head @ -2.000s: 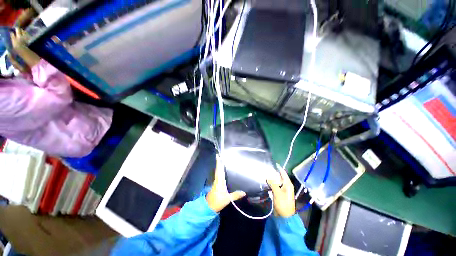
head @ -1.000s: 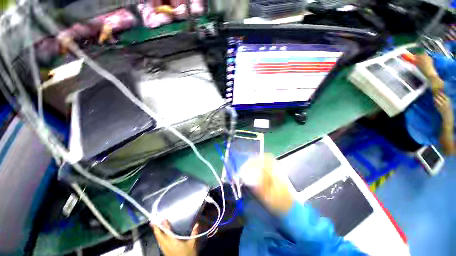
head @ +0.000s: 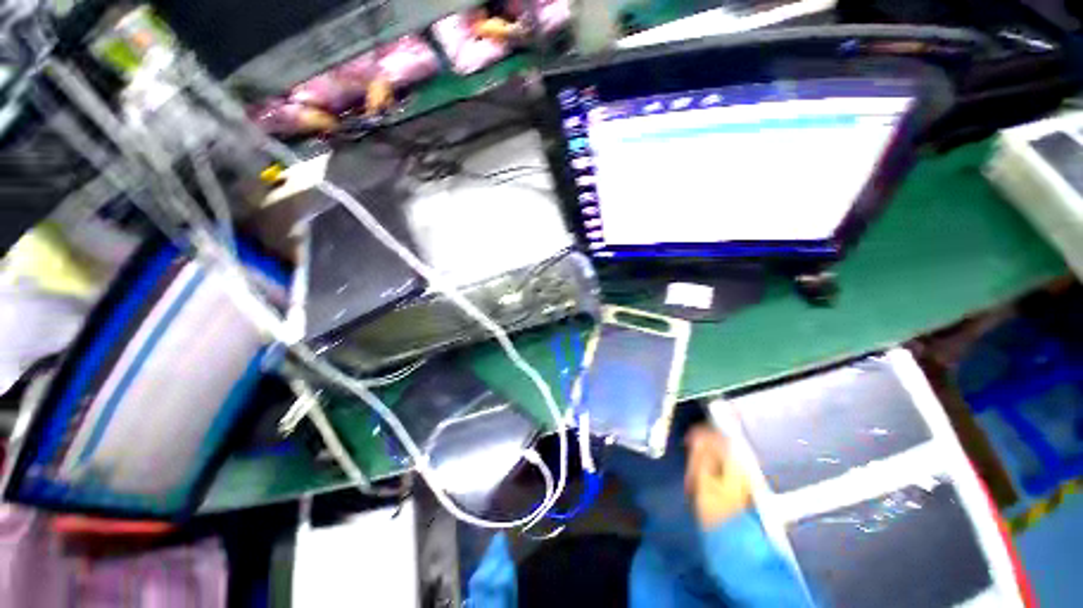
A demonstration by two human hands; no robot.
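Note:
A black glossy tablet (head: 481,449) lies on the green bench, with a white cable looping over its lower edge. My left hand is not visible; only a bit of blue sleeve shows at the bottom edge. My right hand (head: 715,477) is blurred, beside the left edge of a white tray (head: 770,505) with black tablets (head: 837,422) in its pockets. Whether it touches the tray or holds anything cannot be told. The pale-framed test fixture (head: 632,378) lies above my right hand, with blue cables (head: 571,356) at its left.
A grey test instrument (head: 499,303) stands behind, a tablet (head: 356,271) on top. Monitors stand at left (head: 154,380) and centre (head: 736,172). White cables hang across the left. Another white tray (head: 1045,178) is at the right edge. A blue stool (head: 1033,386) and people in pink sleeves also show.
My left hand has left the tablet and dropped from view. My right hand has moved from the fixture to the tray's edge. The centre monitor's red rows are gone. The view has shifted.

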